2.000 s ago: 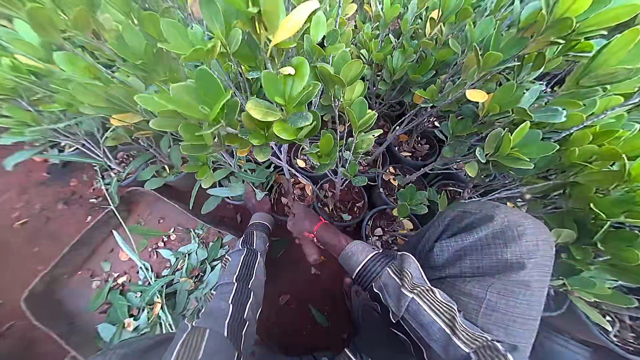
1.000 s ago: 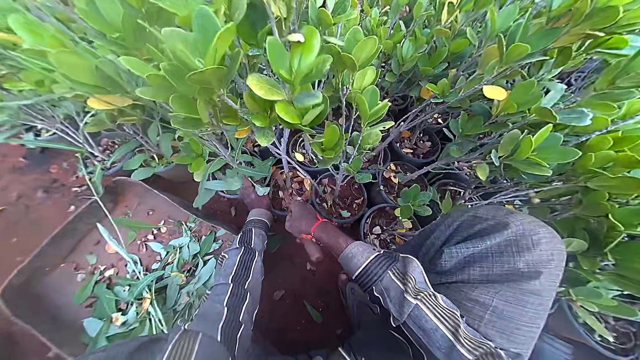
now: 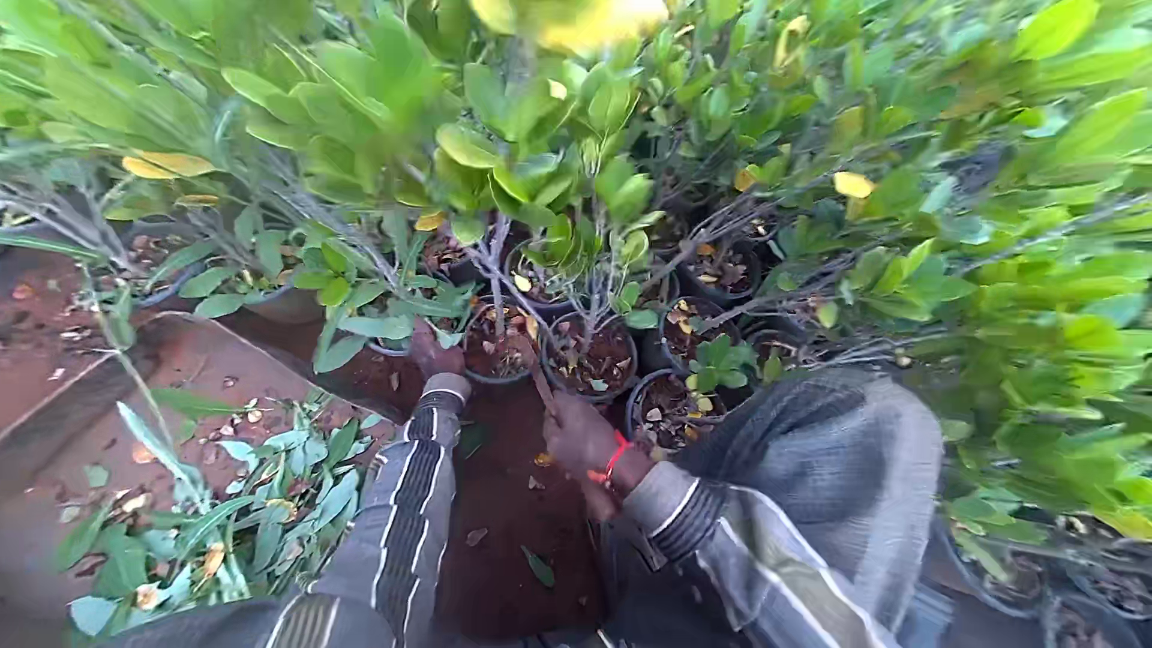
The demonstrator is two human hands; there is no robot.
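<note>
My left hand (image 3: 437,353) is at the left rim of a black plant pot (image 3: 497,376) filled with soil and dry leaves; leaves partly cover its fingers. My right hand (image 3: 580,441), with a red thread round the wrist, is just in front of that pot and the one beside it. A thin brownish tool (image 3: 540,376), perhaps a blade or stick, reaches from its fist over the left pot's soil. A woody-stemmed plant (image 3: 497,261) with green leaves rises from this pot. Another potted plant (image 3: 589,364) stands right beside it.
Cut weeds and leaves (image 3: 261,504) lie in a heap on a brown sheet (image 3: 207,360) at the left. Dense leafy shrubs in pots (image 3: 720,270) crowd the back and right. My knee in grey cloth (image 3: 828,450) is close to the right-hand pots.
My right hand has drawn back a little from the pot's edge, and the thin tool now shows over the soil. The left hand stays beside the same pot.
</note>
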